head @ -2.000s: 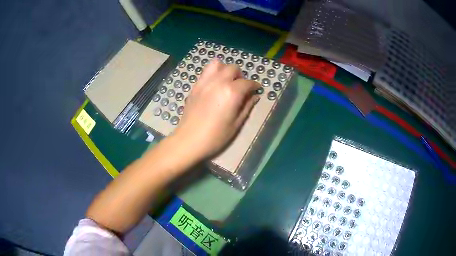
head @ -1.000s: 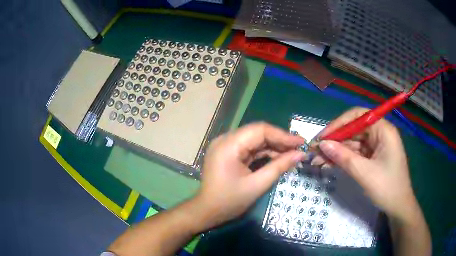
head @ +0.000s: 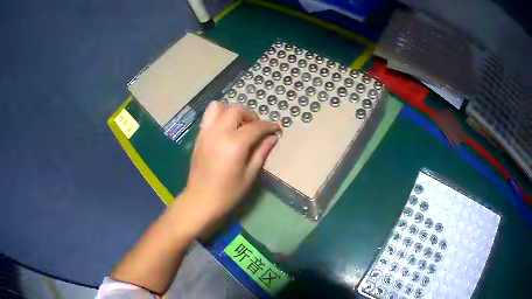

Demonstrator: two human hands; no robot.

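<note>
My left hand [head: 224,155] reaches in from the lower left over the left-hand tray stack [head: 309,166]. Its thumb and forefinger are nearly together at the board, beside the near end of the rows of silver speaker units [head: 296,76]. Whether a unit is between the fingertips cannot be made out; the hand hides the near left corner of the stack. The right-hand blister tray [head: 466,239] lies at the lower right, with units in its left part and empty pockets in its right part. My right hand is out of the picture.
A smaller tan board stack [head: 184,76] sits at the far left. A red label card [head: 402,84], brownish-clear blister trays [head: 429,47] and filled trays [head: 507,99] are at the upper right. A green sheet [head: 274,225] lies under the left-hand stack.
My left hand has moved from above the right-hand tray to the left-hand stack. My right hand and the red test probe have left the picture. The view has shifted.
</note>
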